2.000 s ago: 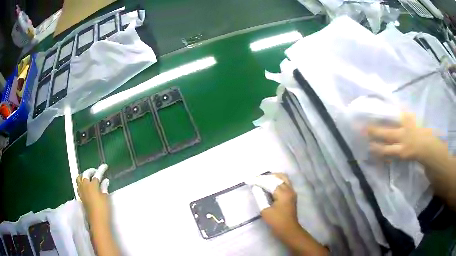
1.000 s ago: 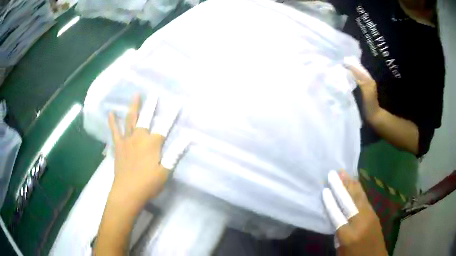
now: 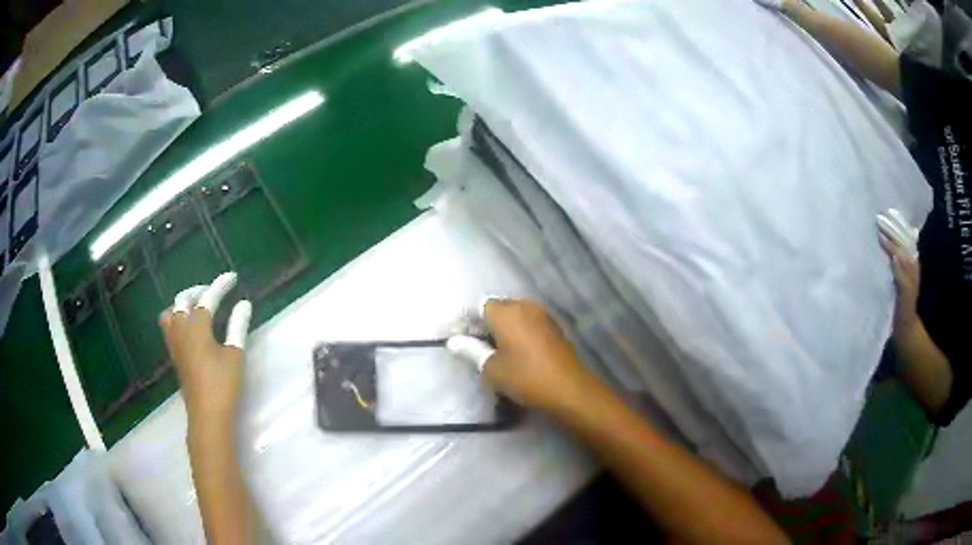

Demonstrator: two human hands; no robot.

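Observation:
A black phone middle frame (image 3: 346, 387) with a large open window and a yellow squiggle lies level on the white bench cover sheet (image 3: 288, 479). My right hand (image 3: 528, 357), with white finger cots, grips its right end between thumb and fingers. My left hand (image 3: 205, 335), also in finger cots, is to its left near the mat's edge, fingers apart, holding nothing. Beyond it, several middle frames (image 3: 219, 256) with round camera holes stand side by side on the green mat. A large white interleaving sheet (image 3: 725, 213) covers a tray stack at the right.
A white strip (image 3: 66, 351) crosses the mat at the left. Tissue-lined frames (image 3: 117, 117) lie at the far left, and a crumpled liner (image 3: 80, 500) at the near left. A co-worker in a dark shirt (image 3: 943, 202) has hands at the sheet's right and far edges.
My hands have left the large white sheet, which now lies over the stack. My right hand now holds the frame. The view has turned left, back to the mat.

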